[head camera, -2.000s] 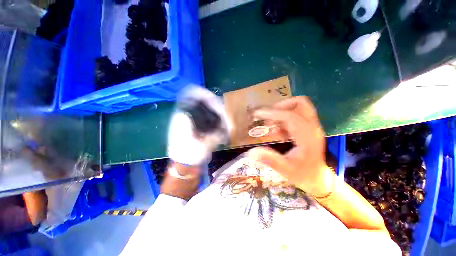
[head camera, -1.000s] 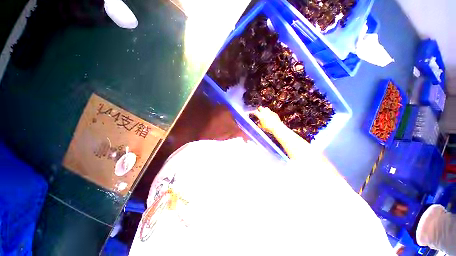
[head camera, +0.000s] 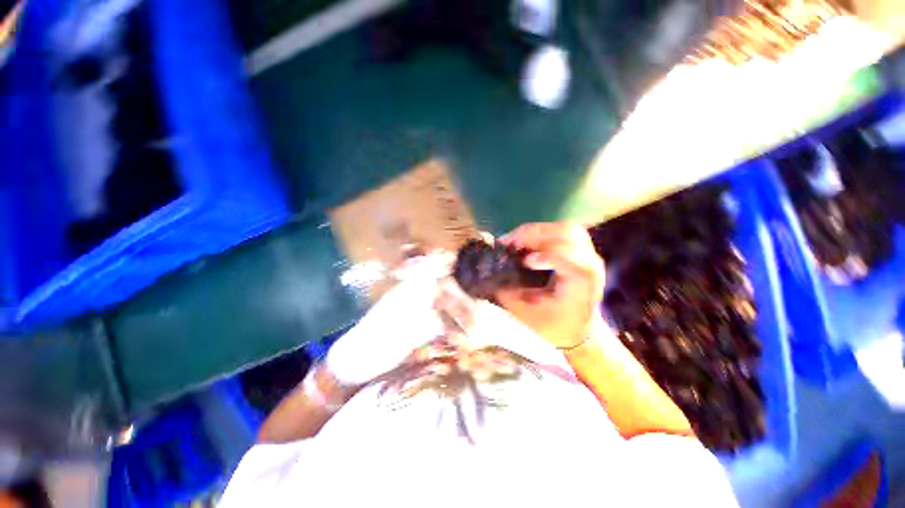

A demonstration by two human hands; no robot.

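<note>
My right hand (head camera: 561,288), bare, holds a black spiky flower head or clump (head camera: 491,270) between thumb and fingers, above the table's front edge. My left hand (head camera: 397,322), in a white knit glove, is beside it, its fingertips close to the black clump. The picture is blurred, and I cannot tell whether the glove grips anything. The tan cardboard pad (head camera: 397,218) lies on the green table just beyond my hands; its near part is partly hidden by the glove.
A blue tote (head camera: 233,179) with black pieces stands on the table at left. A white bottle (head camera: 546,76) lies at the back. A blue bin below the table at right holds dark brown-black pieces (head camera: 685,327). Bright glare covers the table's right part.
The view has swung back left from the piece bin. My right hand has left that bin and now holds a black clump over the table edge. My gloved left hand is back in view.
</note>
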